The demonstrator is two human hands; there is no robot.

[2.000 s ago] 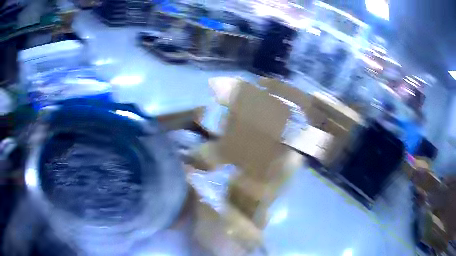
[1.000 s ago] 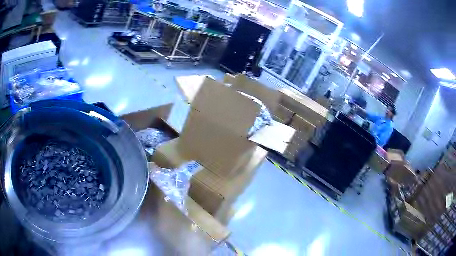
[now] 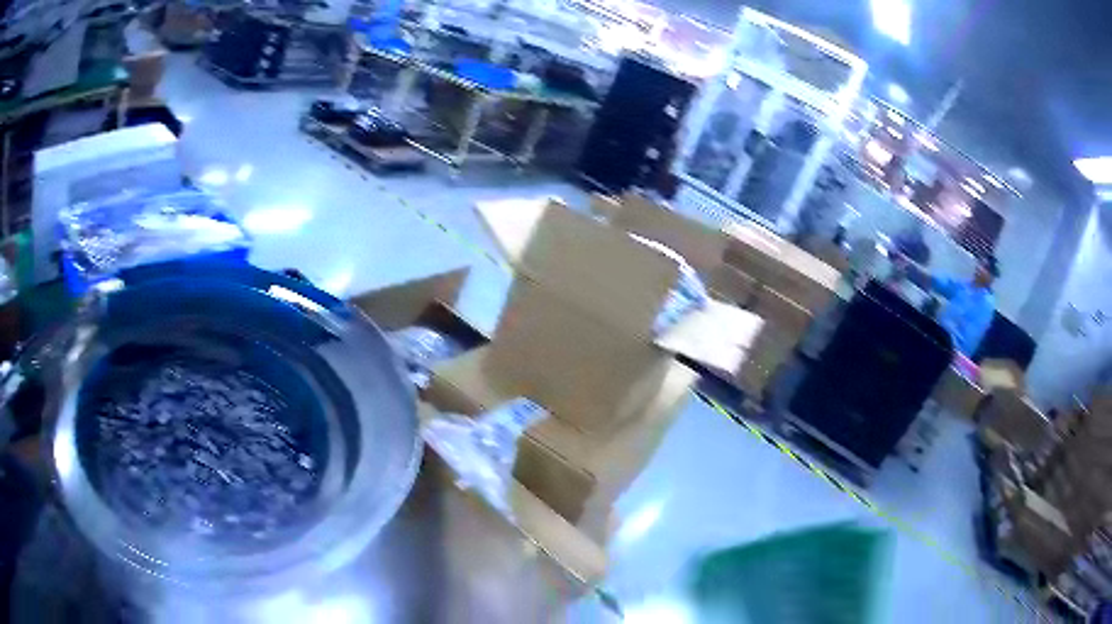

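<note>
The large round metal feeder bowl (image 3: 384,427) is at the lower left, nearest in front of me. A heap of small dark grey components with silvery leads (image 3: 201,451) lies in it. A blurred green flat thing (image 3: 799,579) shows at the bottom edge, right of centre; I cannot tell what it is or what holds it. Neither of my hands can be made out in the picture.
Open brown cartons (image 3: 573,329) with clear plastic bags (image 3: 482,451) stand right of the bowl. A blue box (image 3: 153,244) with clear bags is behind it. A black rack (image 3: 868,372), a person in blue (image 3: 963,315) and more cartons are farther right. Yellow-black tape crosses the floor.
The view has swung; compared with one second ago, the bowl and cartons sit farther right in the picture. The blurred green thing has come in at the bottom edge.
</note>
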